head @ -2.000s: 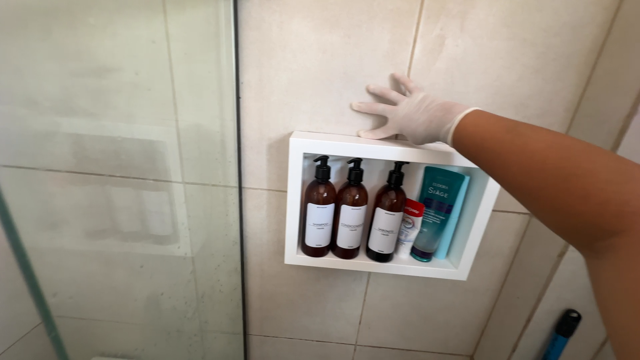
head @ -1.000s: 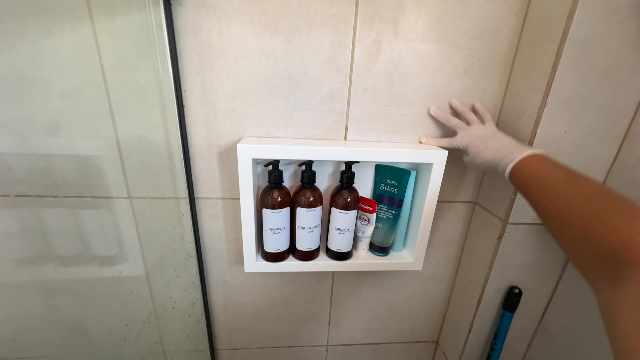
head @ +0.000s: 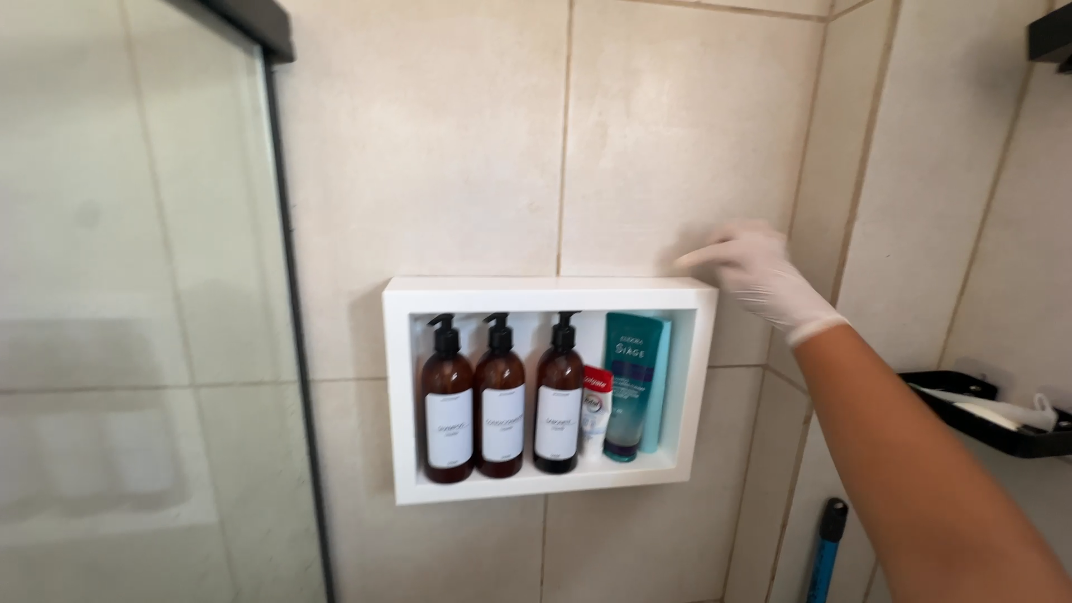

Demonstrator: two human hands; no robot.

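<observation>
My right hand (head: 749, 264), in a whitish disposable glove, is at the tiled wall just above the top right corner of a white wall niche frame (head: 553, 295). It holds nothing that shows; its fingers are blurred and partly bent, one pointing left. Inside the niche stand brown pump bottles with white labels, at the left (head: 449, 427), beside it (head: 501, 423) and in the middle (head: 559, 423). A small white tube with a red top (head: 595, 410) leans near a teal tube (head: 628, 385), with a light turquoise item (head: 657, 389) behind it. My left hand is out of the frame.
A glass shower panel (head: 142, 251) with a dark frame edge (head: 293, 293) stands at the left. On the right wall hangs a black shelf (head: 1017, 435) with white items in it. Below my forearm is a blue handle with a black end (head: 825, 553). Another black fixture (head: 1051, 38) is at top right.
My right hand has moved rightward along the niche's top to its right corner, and its spread fingers have partly bent. The view has shifted, bringing the black shelf into sight.
</observation>
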